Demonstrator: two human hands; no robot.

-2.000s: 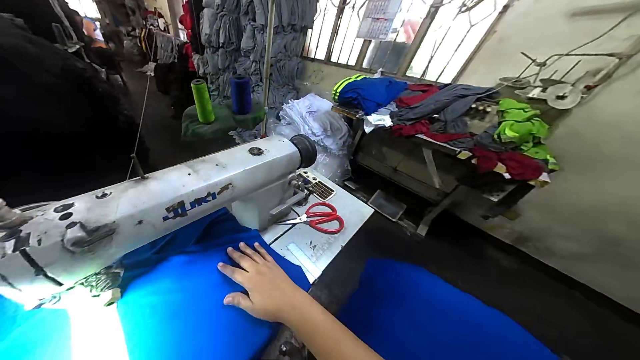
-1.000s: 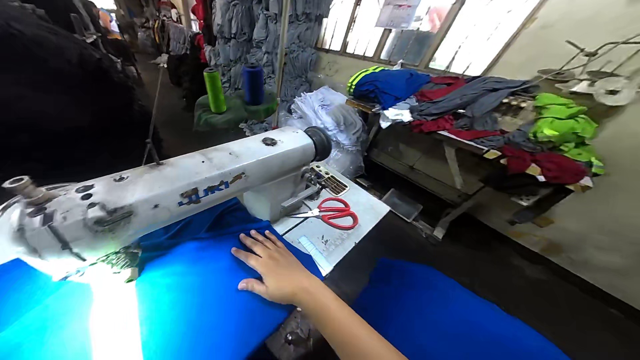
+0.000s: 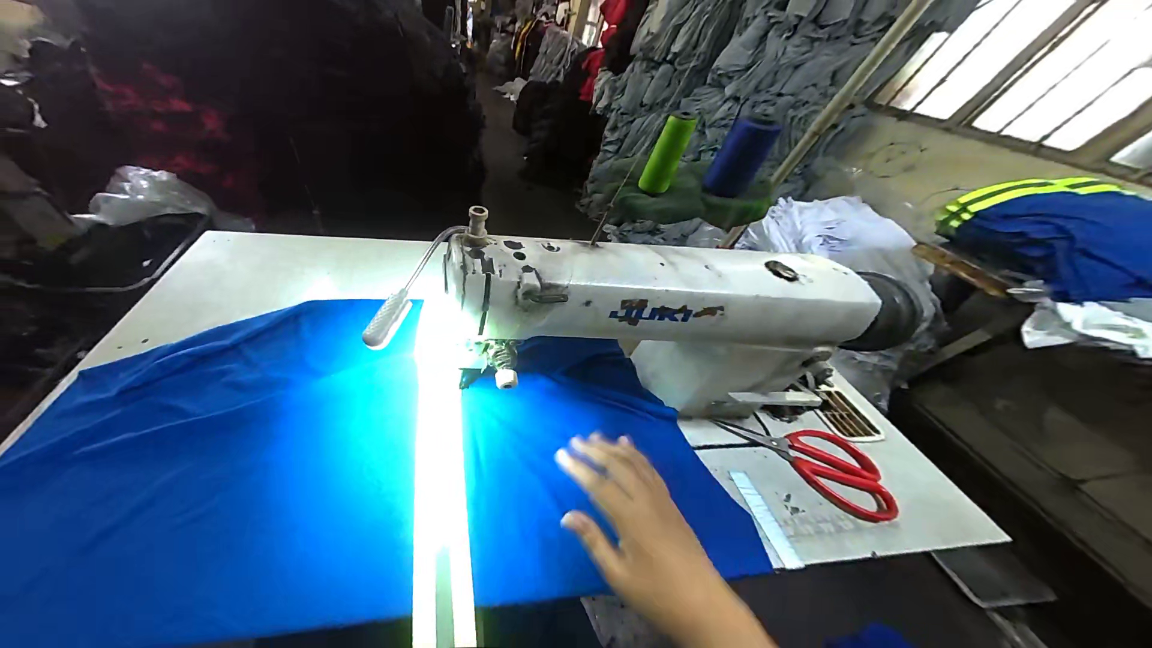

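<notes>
My right hand, fingers spread, is over the right part of a blue fabric piece; whether it touches the cloth I cannot tell. It holds nothing. My left hand is out of view. The fabric lies under the head of a white Juki sewing machine, whose presser foot area is lost in glare. A bright strip runs down the cloth from the needle area. Red-handled scissors lie on the white sewing table, right of the fabric, near a short pale strip.
Behind the machine stand a green thread cone and a blue thread cone. Grey garments are heaped beyond them. At right, blue clothing with yellow stripes rests on a bench. Clear plastic lies at far left.
The view has swung left, bringing the machine head and the left part of the fabric into sight. Blue cloth seen at the lower right earlier is mostly out of frame.
</notes>
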